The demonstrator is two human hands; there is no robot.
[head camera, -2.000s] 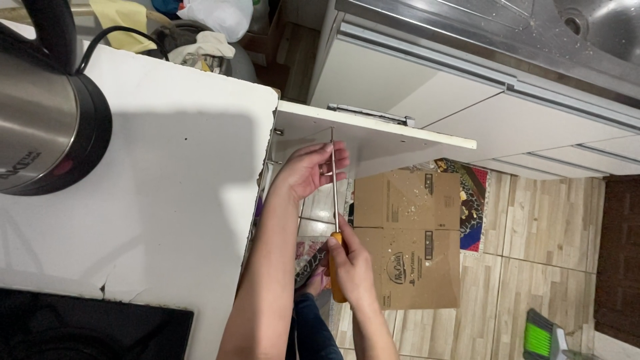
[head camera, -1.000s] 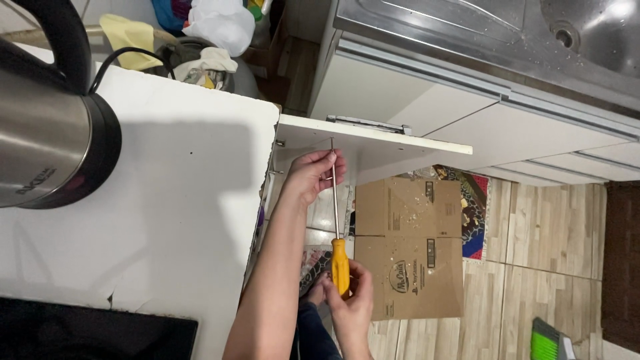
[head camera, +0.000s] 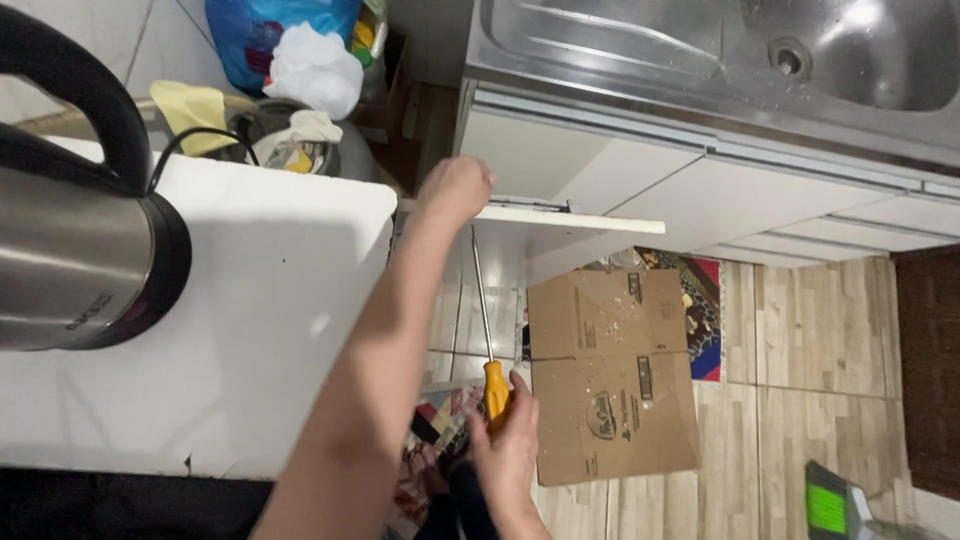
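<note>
My right hand [head camera: 506, 435] holds a screwdriver by its yellow handle [head camera: 496, 394]. The long metal shaft points up, with its tip at the near face of a white cabinet door [head camera: 577, 219], which stands open and is seen nearly edge-on. My left hand [head camera: 457, 187] is at the door's top edge, near the counter corner, with its fingers curled and partly hidden; whether it grips the edge cannot be told. On the door's far side, beside my left hand, a metal handle [head camera: 532, 204] shows.
An electric kettle [head camera: 75, 240] stands on the white countertop [head camera: 225, 337] at left. A steel sink [head camera: 885, 60] tops white cabinets at upper right. Flattened cardboard [head camera: 615, 420] and a patterned rug [head camera: 701, 322] lie on the floor. A green-bristled broom [head camera: 827, 502] is at lower right. Bags [head camera: 315, 71] sit behind the counter.
My left hand has left the screwdriver's shaft and moved up to the top edge of the door. My right hand remains at the yellow handle.
</note>
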